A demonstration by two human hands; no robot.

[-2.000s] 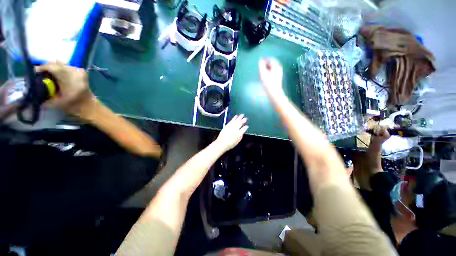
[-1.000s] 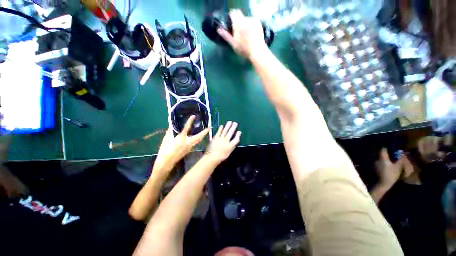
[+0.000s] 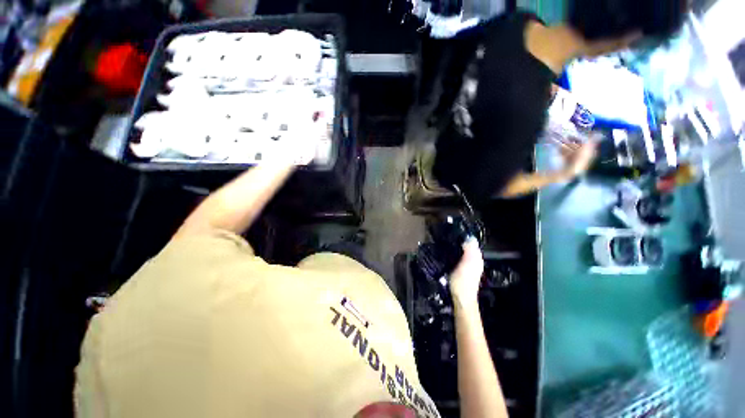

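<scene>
My left hand (image 3: 301, 147) reaches into the lower right part of the housing crate (image 3: 350, 122), among rows of white housing shells (image 3: 204, 122). It is overexposed and blends with them, so its grip is unclear. My right hand (image 3: 467, 265) grips a glossy black inner module (image 3: 449, 232) with a thin lead, above the black-parts crate (image 3: 404, 302) of jumbled black pieces. Part-assembled units (image 3: 625, 248) with white rims and dark centres stand on the green bench at right.
A coworker in black (image 3: 498, 106) is beside the green bench (image 3: 580, 326), one arm over it. A blue-edged sheet (image 3: 608, 86) and a white-and-black unit (image 3: 641, 204) lie on the bench. Clear trays (image 3: 686, 351) are at lower right. An orange item (image 3: 714, 318) is at the far right.
The view has swung left, bringing the housing crate into sight. My left hand has left the bench edge for that crate. My right hand has moved from the bench's back to above the black-parts crate.
</scene>
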